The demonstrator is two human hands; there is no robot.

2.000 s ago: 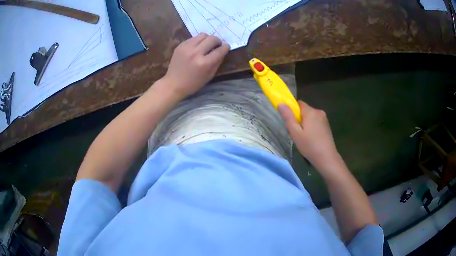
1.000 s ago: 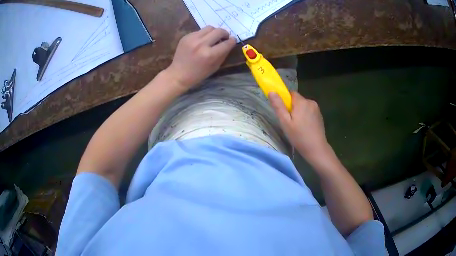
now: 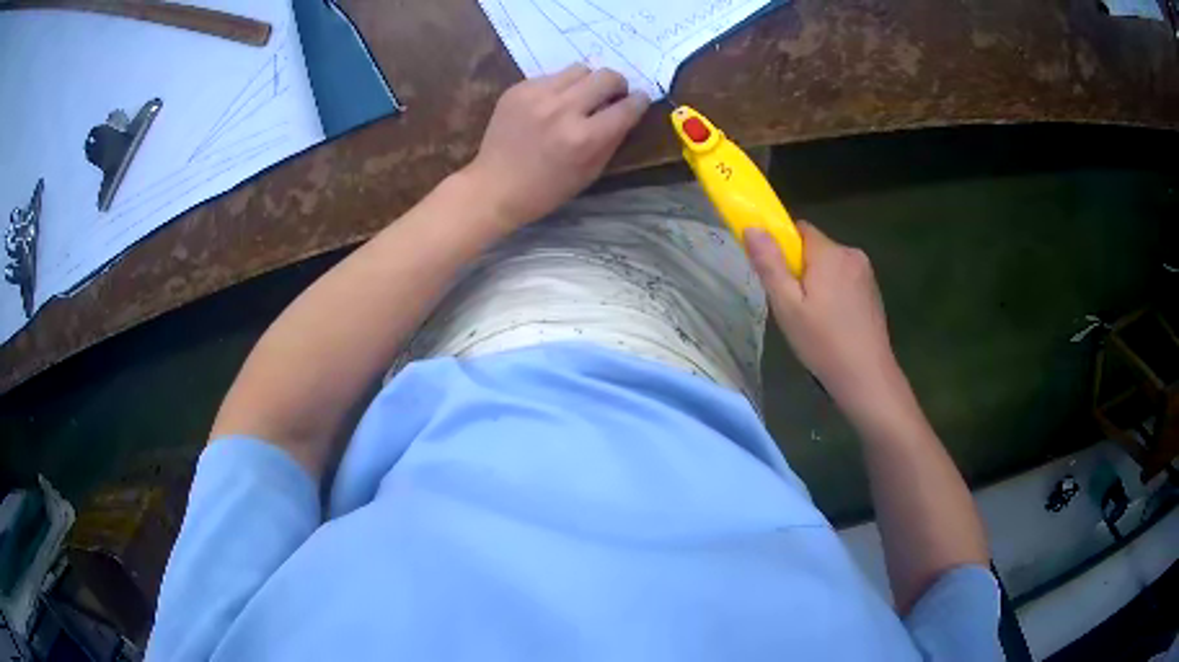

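Observation:
A yellow handheld electric cutter (image 3: 741, 190) with a red button is in my right hand (image 3: 828, 300). Its thin dark tip points up and left and meets the corner of a white-topped cut piece (image 3: 601, 32) near the table's front edge. My left hand (image 3: 562, 140) rests at the near edge of that piece, just left of the tip. Its fingers are bent at the paper edge; whether they pinch the piece is hidden. The cut piece has printed lines and text, and a dark edge shows under its paper.
A paper marker (image 3: 155, 78) over blue-teal fabric (image 3: 343, 75) lies at the left on the brown table (image 3: 892, 71). On it are two silver bulldog clips (image 3: 123, 151) and a long brown strip (image 3: 194, 18). The dark green floor is below the table edge.
Both hands have shifted to the right in the last second. Over two seconds, the cutter moved up until its tip met the piece's corner.

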